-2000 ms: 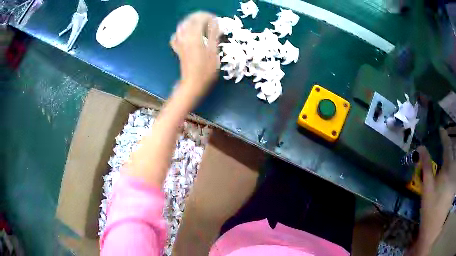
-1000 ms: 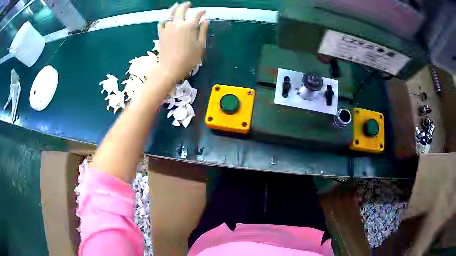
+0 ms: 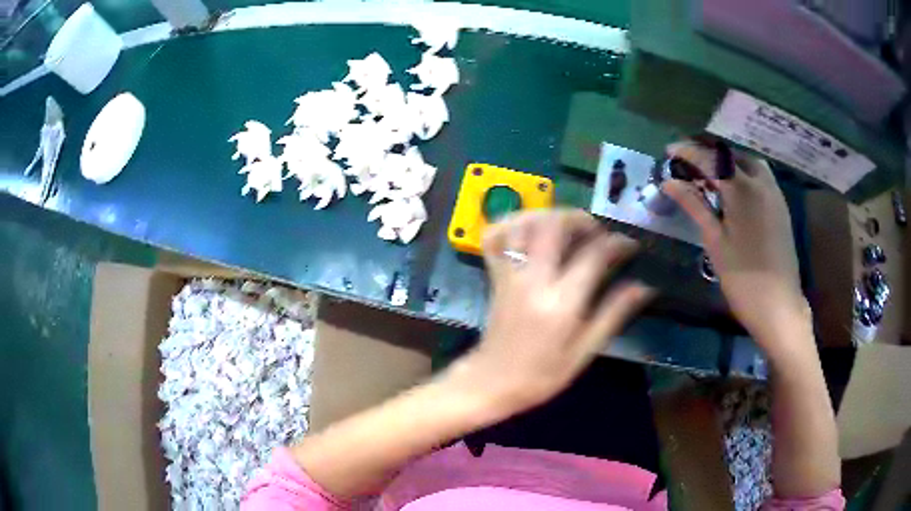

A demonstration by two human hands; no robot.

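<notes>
My left hand (image 3: pixel 549 299) is blurred, over the front of the left yellow button box (image 3: pixel 469 212). A small white bit shows at its fingers; whether it holds a part cannot be told. My right hand (image 3: pixel 749 235) is at the press fixture (image 3: pixel 621 190), its fingers around the shiny post area under the dark ram. Something silver shows between the fingers, but I cannot tell if it is gripped. White bladed parts (image 3: pixel 365 135) lie in a loose pile left of the button box. A metal ring (image 3: pixel 708 265) partly shows beside my right wrist.
The green press body with a white label (image 3: pixel 789 140) stands behind the fixture. At far left are a white oval disc (image 3: pixel 112 138), pale pliers (image 3: pixel 48 145) and a white scoop (image 3: pixel 85 48). Cartons of white parts (image 3: pixel 235 389) stand below the bench edge; silver rings (image 3: pixel 871 289) are at right.
My left hand has moved from the white pile right to the button box. My right hand has come from the lower right up to the fixture. The view has shifted slightly.
</notes>
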